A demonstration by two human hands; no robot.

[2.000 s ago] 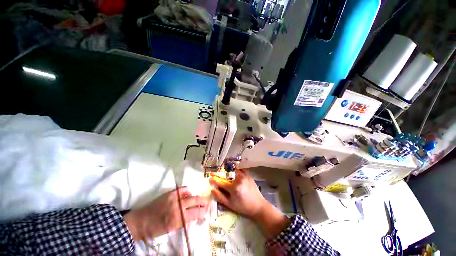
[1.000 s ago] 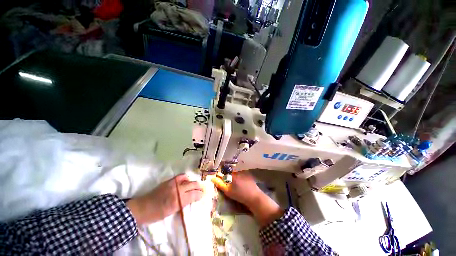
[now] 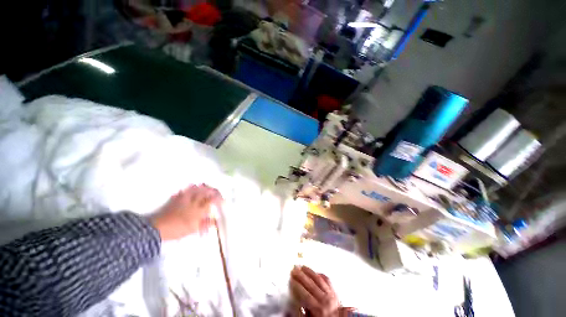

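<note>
The white fabric (image 3: 112,148) lies in a large heap at the left and runs down towards me, bright under the lamp. My left hand (image 3: 186,212) rests on the fabric with bent fingers; the blur hides whether it pinches the cloth. My right hand (image 3: 313,292) is at the lower middle, at the fabric's right edge below the needle area, fingers curled; its grip is unclear. The white sewing machine (image 3: 372,193) stands right of centre. A narrow yellowish trim (image 3: 303,238) shows faintly below the machine's needle end.
The teal phone (image 3: 422,131) stands above the machine head. Two white thread cones (image 3: 490,133) and a control box (image 3: 439,171) are at the right. Dark scissors (image 3: 465,300) lie at the lower right. A thin red-brown cord (image 3: 223,263) hangs mid-view. A dark green surface (image 3: 167,93) is behind.
The view has shifted, with the machine now further right and smaller. My right hand has left the needle area and moved down towards me. My left hand is further from the needle, up on the fabric.
</note>
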